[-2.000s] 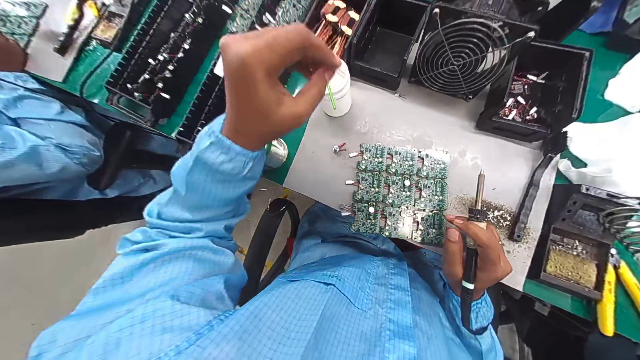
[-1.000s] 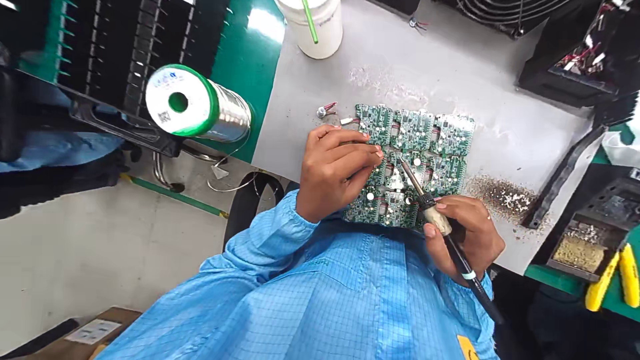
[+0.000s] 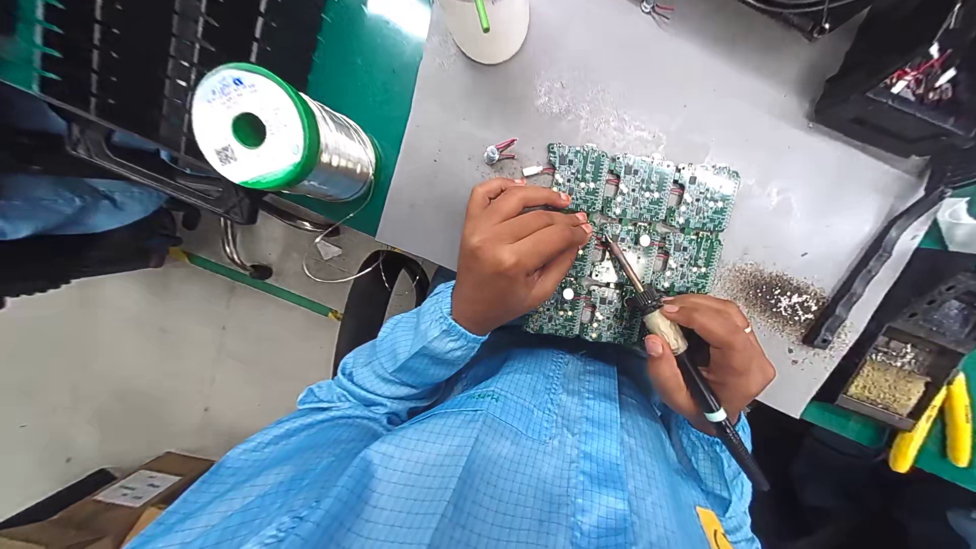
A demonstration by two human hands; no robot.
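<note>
My right hand (image 3: 713,358) grips a soldering iron (image 3: 663,328) by its handle, its tip over the middle of a panel of green circuit boards (image 3: 705,198). Over the panel's left part rests my left hand (image 3: 522,248), thumb and fingertips together close to the iron's tip. Whether the fingers pinch a wire or solder is too small to tell. A small round component with red leads (image 3: 496,152) and a white connector (image 3: 536,171) lie by the panel's upper left corner. A large solder wire spool (image 3: 282,133) lies on its side at the left, thin wire trailing from it.
Behind the boards stands a white container (image 3: 488,30) with a green stick. At right are a black bin (image 3: 892,99) of wired parts, a black bar (image 3: 877,267), scattered solder debris (image 3: 778,297), a tip-cleaning tray (image 3: 888,385) and yellow-handled pliers (image 3: 926,427). Black racks (image 3: 168,61) stand upper left.
My left hand, raised near the white container two seconds ago, has come down onto the boards. The iron's tip has moved from beside the panel to over its middle. The view has shifted closer.
</note>
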